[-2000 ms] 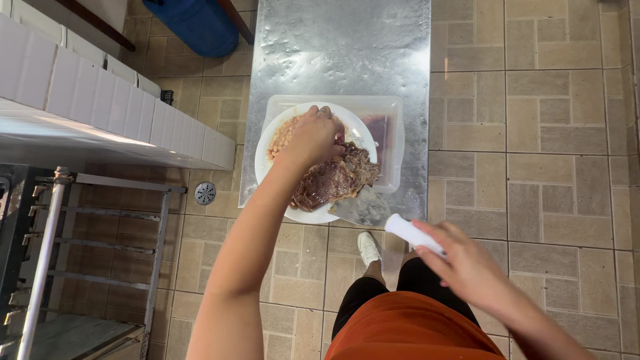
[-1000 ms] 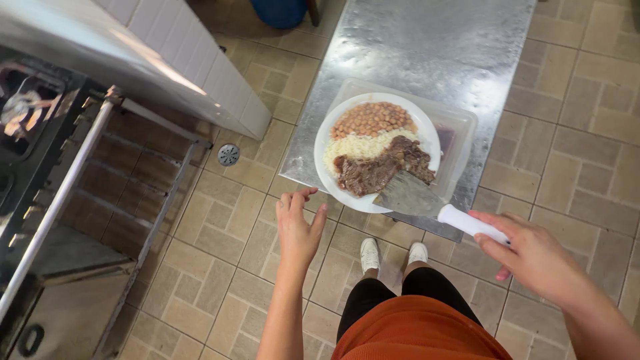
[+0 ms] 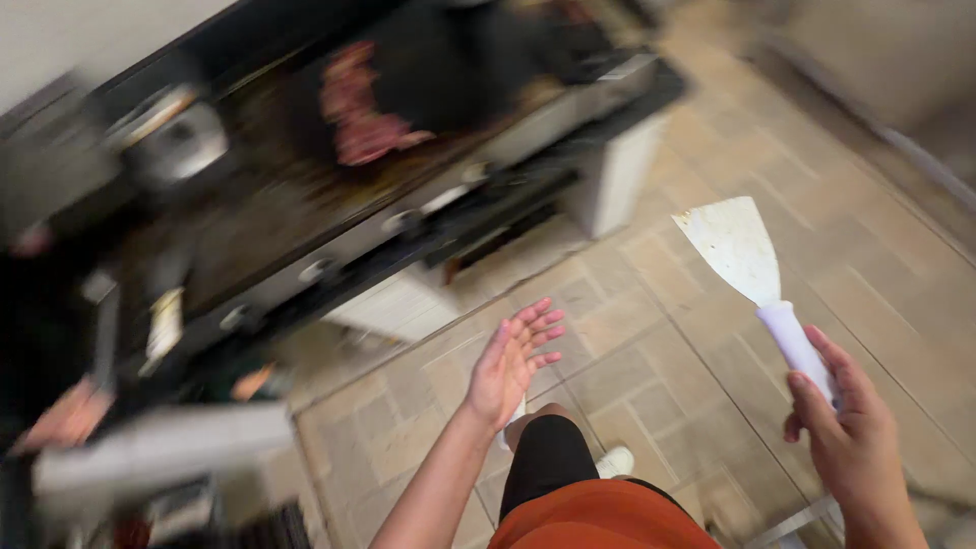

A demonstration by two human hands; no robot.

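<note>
My right hand (image 3: 846, 412) grips the white handle of a metal scraper spatula (image 3: 736, 248), its wide blade pointing up and away over the floor. Some residue shows at the blade's corner. My left hand (image 3: 515, 362) is empty, palm up with the fingers apart, in front of the griddle. On the dark flat-top griddle (image 3: 267, 198) lies a piece of reddish meat (image 3: 366, 110), blurred. The plate of food is not in view.
At the left, another person's hand (image 3: 69, 415) holds a blurred long utensil (image 3: 107, 335). A second utensil with a pale handle (image 3: 165, 324) lies on the griddle's front side. Knobs (image 3: 316, 271) line the griddle's front edge. Tiled floor (image 3: 648, 328) lies below my hands.
The view has swung from the metal table to the griddle. Two seconds ago my left hand was on the plate's food; one second ago it was off it. The spatula has left the plate's edge.
</note>
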